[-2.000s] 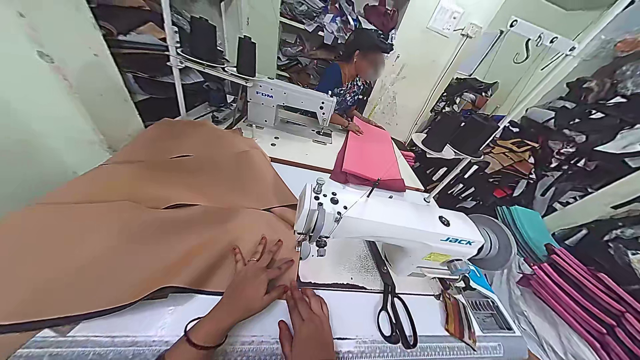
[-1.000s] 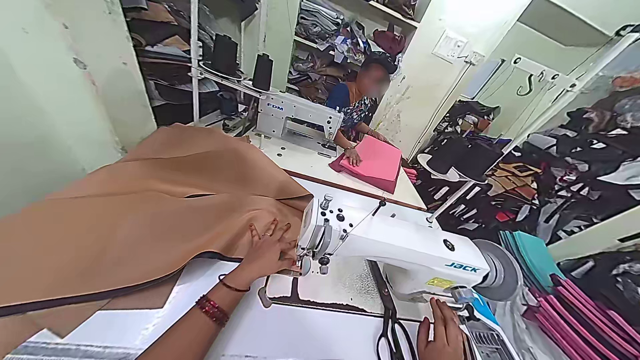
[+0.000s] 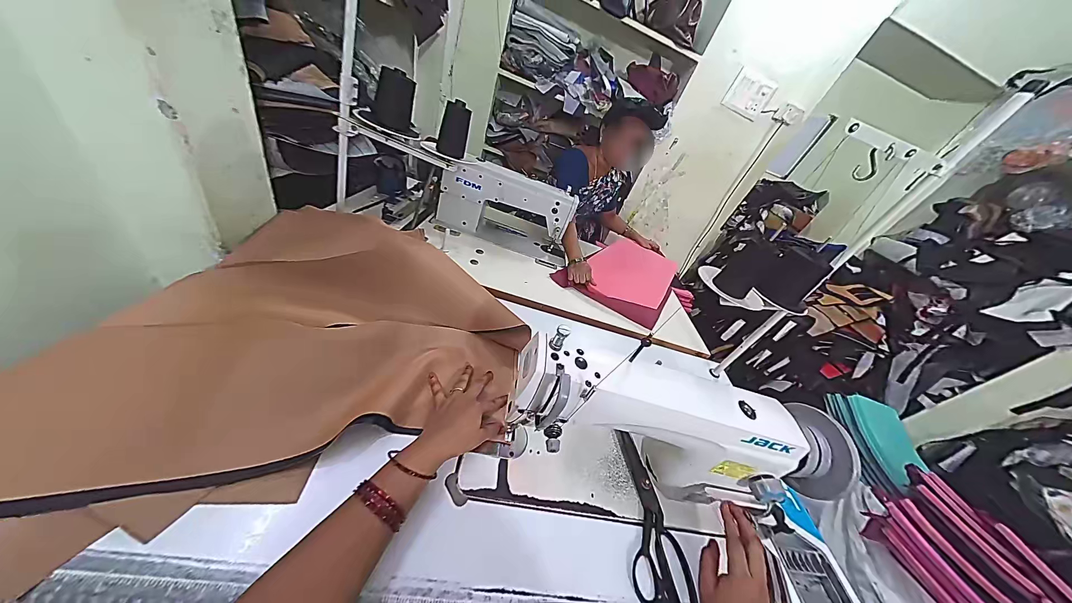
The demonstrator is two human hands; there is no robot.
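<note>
My left hand (image 3: pixel 465 410) lies with spread fingers on a large brown sheet of leather-like material (image 3: pixel 276 360), close to the needle area of a white Jack sewing machine (image 3: pixel 670 410). The sheet has a dark edge and spreads over the table's left side. My right hand (image 3: pixel 737 557) is at the machine's base, its fingertips by the lower edge of the machine's right end; whether it holds anything cannot be told. Black-handled scissors (image 3: pixel 653 536) lie just left of it, blades pointing under the machine arm.
A co-worker (image 3: pixel 603 176) handles pink sheets (image 3: pixel 632 276) beside a second sewing machine (image 3: pixel 502 201). Teal pieces (image 3: pixel 879 444) and pink pieces (image 3: pixel 963 536) are stacked at the right. A clear ruler (image 3: pixel 151 578) lies along the front edge. Thread cones (image 3: pixel 394 100) stand behind.
My right hand has moved from beside my left hand to the machine's base at the right. My left hand stays on the brown sheet. The co-worker's hands have shifted on the pink sheets.
</note>
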